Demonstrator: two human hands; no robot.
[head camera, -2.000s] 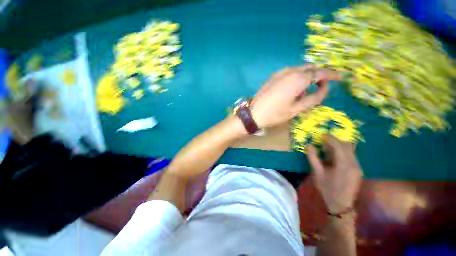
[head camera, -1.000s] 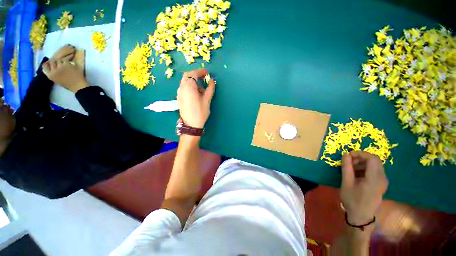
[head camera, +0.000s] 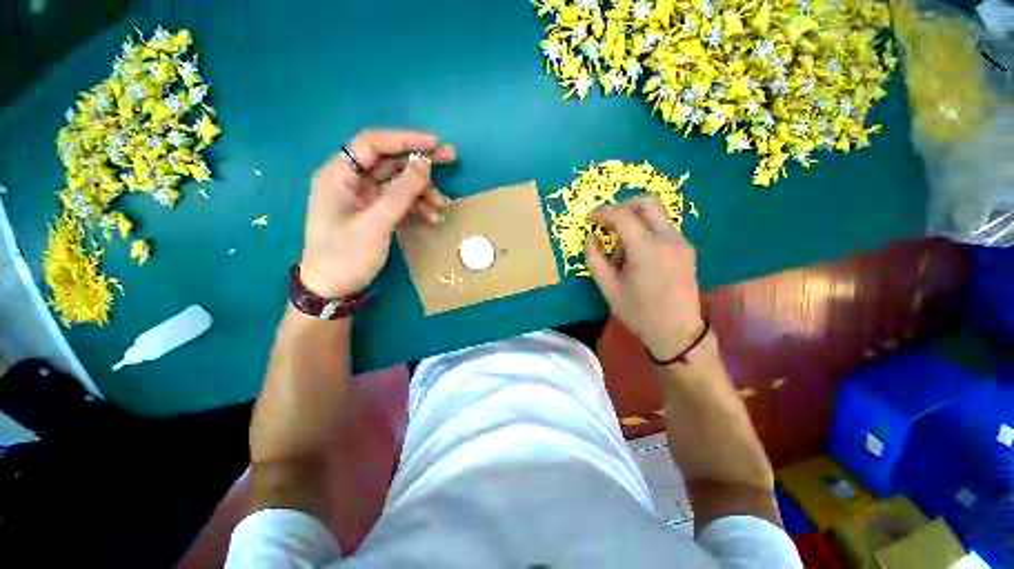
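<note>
My left hand (head camera: 354, 211), with a ring and a watch, is above the left edge of the tan cardboard (head camera: 523, 239). A small yellow-and-white piece (head camera: 418, 160) is pinched in its fingertips, mostly hidden. The cardboard bears a white glue disc (head camera: 477, 253) and a few pale slivers. My right hand (head camera: 650, 272), with a dark bracelet, is at the lower part of the ring-shaped pile of small yellow parts (head camera: 612, 178). Its thumb and fingers are close together; whether they hold a sliver cannot be seen.
A large heap of yellow-and-white pieces (head camera: 767, 83) is at upper right, a smaller heap (head camera: 139, 122) at left with a deeper yellow clump (head camera: 76, 272) below. A white bottle (head camera: 167, 337) lies at left. A clear bag (head camera: 962, 122) and blue bins (head camera: 912, 406) are at right.
The view has swung right. My left hand, which was below the smaller heap, is now beside the cardboard with the small piece. My right hand stays at the ring-shaped pile.
</note>
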